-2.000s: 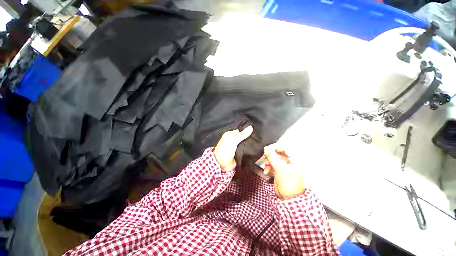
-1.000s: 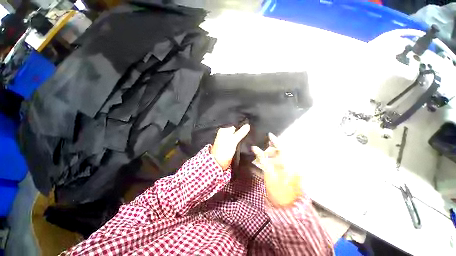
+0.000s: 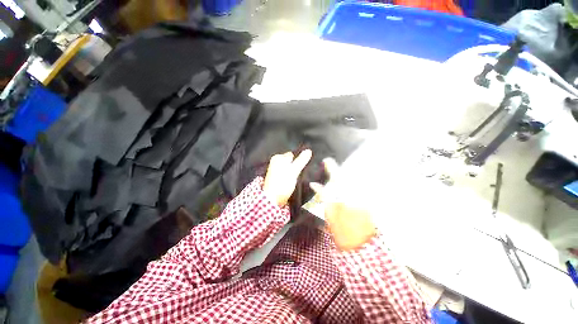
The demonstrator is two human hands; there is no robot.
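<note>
A black fabric panel (image 3: 317,114) lies on the white table in front of me, with a tiny pale metallic spot near its right end. My left hand (image 3: 284,177) grips the panel's near edge between thumb and fingers. My right hand (image 3: 343,212) is beside it to the right, fingers apart, partly washed out by glare; I see no cloth held in it. A large heap of overlapping black cut pieces (image 3: 171,120) lies left of the panel and touches it.
The white sewing machine (image 3: 539,88) stands at the right, with a dark control panel (image 3: 558,175). Silver snips (image 3: 515,261) and a thin dark rod (image 3: 497,188) lie right of my hands. A blue crate (image 3: 405,28) is behind the table. A blue pen (image 3: 572,272) lies far right.
The view has shifted slightly. My right hand has opened and moved off the cloth edge. My left hand keeps its hold, and the near part of the cloth has lifted off my lap.
</note>
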